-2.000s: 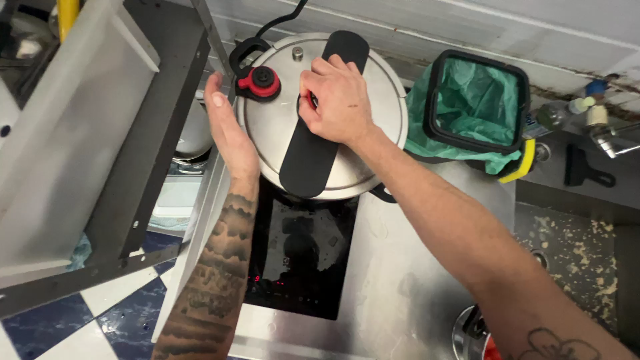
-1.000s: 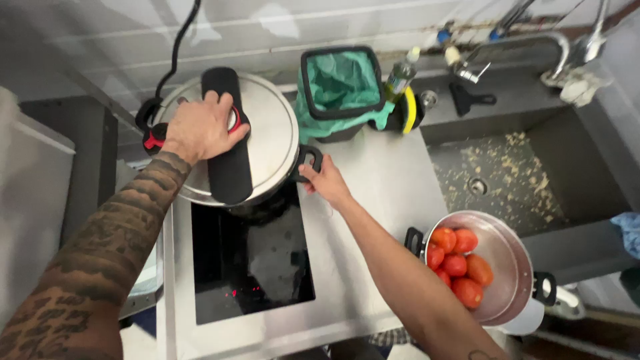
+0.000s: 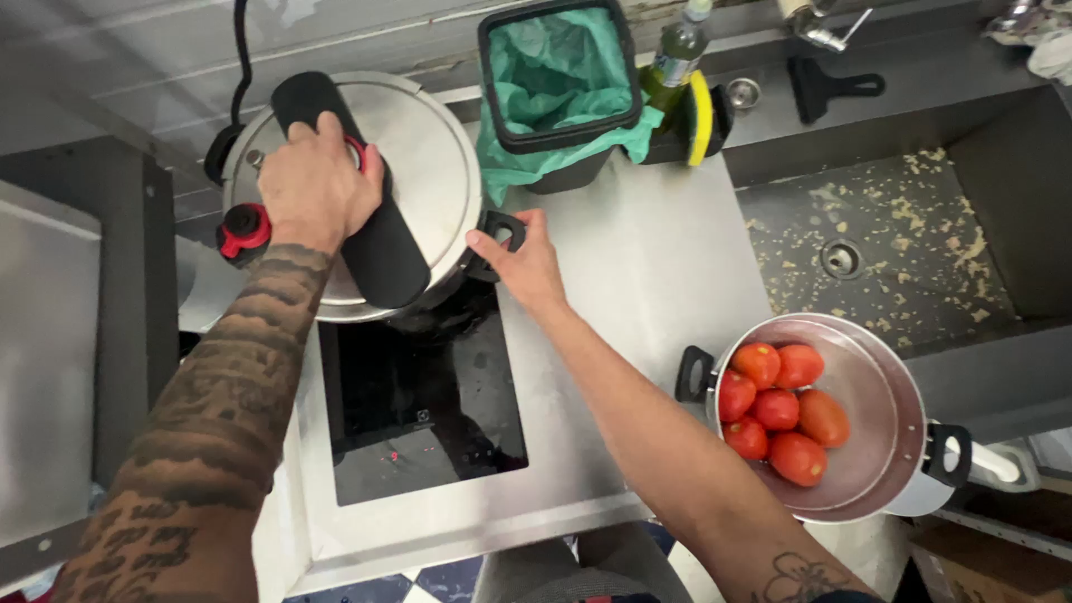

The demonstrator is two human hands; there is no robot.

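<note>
A large pressure cooker (image 3: pixel 427 142) with a steel lid stands at the back of a black glass induction hob (image 3: pixel 419 410). My left hand (image 3: pixel 318 180) grips the black bar handle (image 3: pixel 381 251) across the lid, its fingers over the bar near a red part. At the lid's left edge is a red and black valve (image 3: pixel 244 230). My right hand (image 3: pixel 528 260) holds the black side handle (image 3: pixel 500 239) on the cooker's right, thumb on the near side. To the right, a metal pot (image 3: pixel 879 402) holds several red tomatoes (image 3: pixel 775 409).
A black bin (image 3: pixel 553 138) with a green liner stands behind the steel counter (image 3: pixel 653 251). Beside it are a bottle (image 3: pixel 674 63) and a yellow-edged sponge (image 3: pixel 699 117). The sink (image 3: pixel 879 218) holds food scraps; a black scraper (image 3: pixel 825 88) lies behind it. A cabinet (image 3: pixel 92 251) borders the left.
Two seconds ago my right hand held the bar handle and my left was at the cooker's left side. Now my left grips the bar and my right the side handle. The view has shifted right.
</note>
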